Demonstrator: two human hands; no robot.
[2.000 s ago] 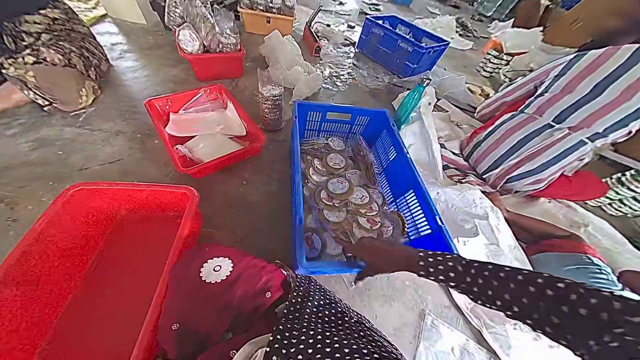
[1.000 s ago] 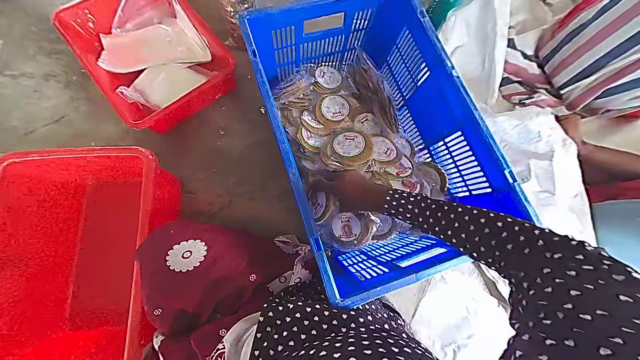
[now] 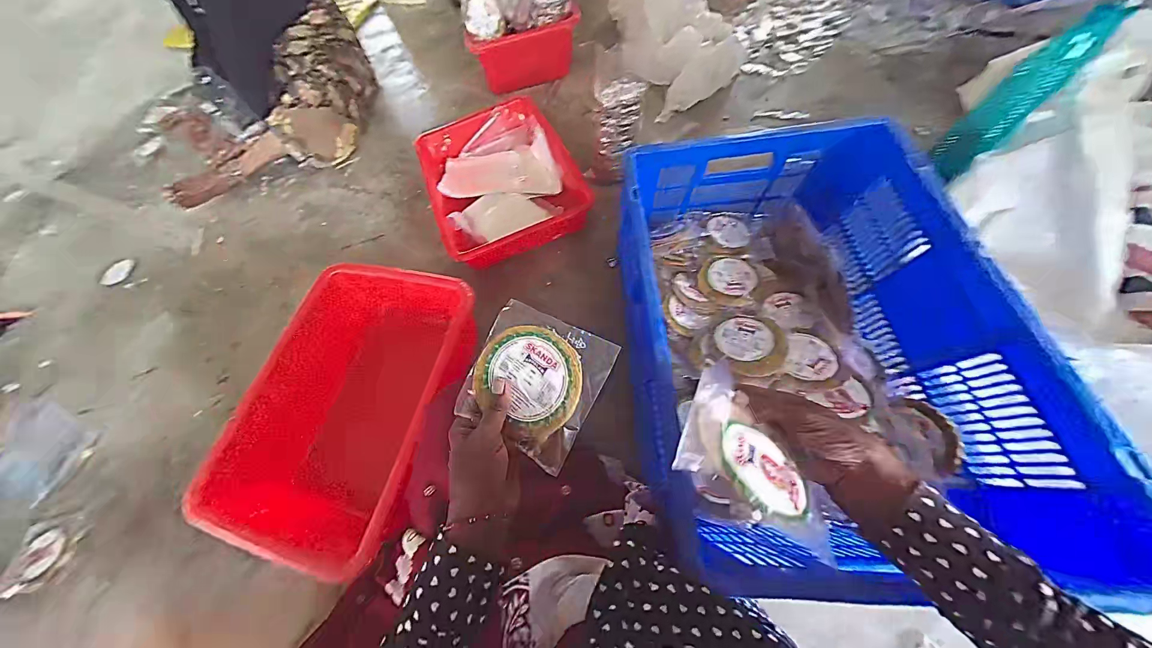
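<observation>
My left hand (image 3: 486, 450) grips a clear plastic packet (image 3: 531, 382) of round, flat yellowish discs with a round printed label. It is between the large red plastic tub (image 3: 360, 405) and the blue plastic crate (image 3: 657, 360). Inside the crate, my right hand (image 3: 823, 432) holds another labelled packet (image 3: 760, 468), tilted and blurred, above a pile of similar packets (image 3: 742, 340). The fingertips of my right hand are partly hidden. The red tub shows only its bare inside.
A smaller red tub (image 3: 571, 211) with plastic-wrapped pale sheets lies ahead, and another red tub (image 3: 526, 63) with packets is behind it. A clear bag with a stack (image 3: 619, 117) stands near the crate's far corner. At the upper left, a person's hand (image 3: 202, 184) is near the floor.
My left hand has come into view holding a packet. My right hand, among the packets a second ago, now holds one raised above the pile. The view has shifted.
</observation>
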